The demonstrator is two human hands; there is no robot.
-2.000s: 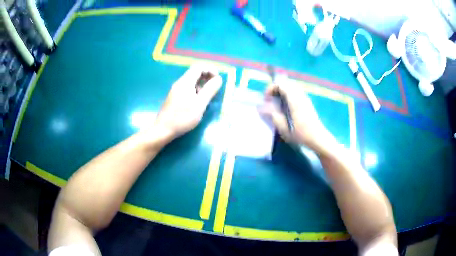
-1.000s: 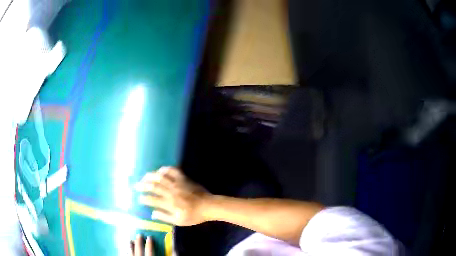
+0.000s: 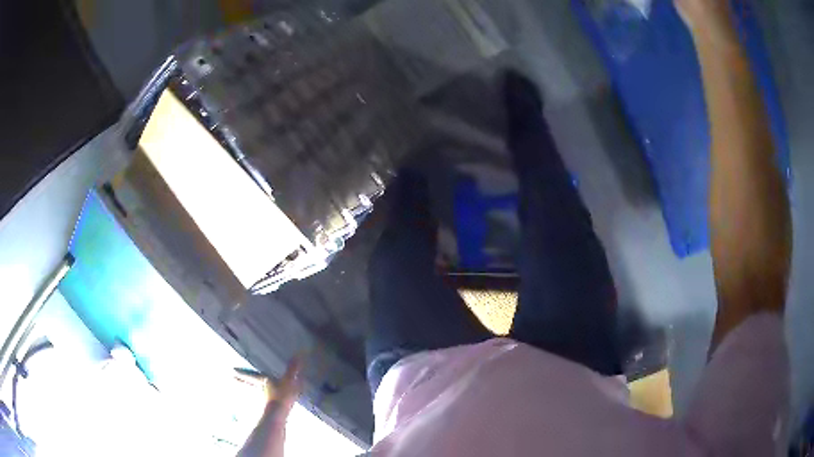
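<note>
My left hand (image 3: 284, 386) is small and blurred at the lower left, beside the overexposed bench edge. A thin dark shape lies at its fingers; I cannot tell if it is held. My right arm reaches up along the right side, and my right hand (image 3: 705, 11) is cut off by the top edge, over a blue flat surface (image 3: 660, 116). A small white thing (image 3: 639, 5) shows near it; contact is unclear. A large stack of clear plastic trays (image 3: 303, 116) stands at the upper left, with a pale brown board (image 3: 214, 196) along its side.
The green bench top (image 3: 112, 259) is at the left, with a glaring white area (image 3: 116, 402) below it. My legs in dark trousers stand on the grey floor. A blue object (image 3: 482, 219) shows between them. A pale brown piece (image 3: 650, 393) is at the lower right.
The view has swung from the bench down to the floor and the tray stack. My hands are now far apart. The paper and the pen seen earlier at the bench are not recognisable now.
</note>
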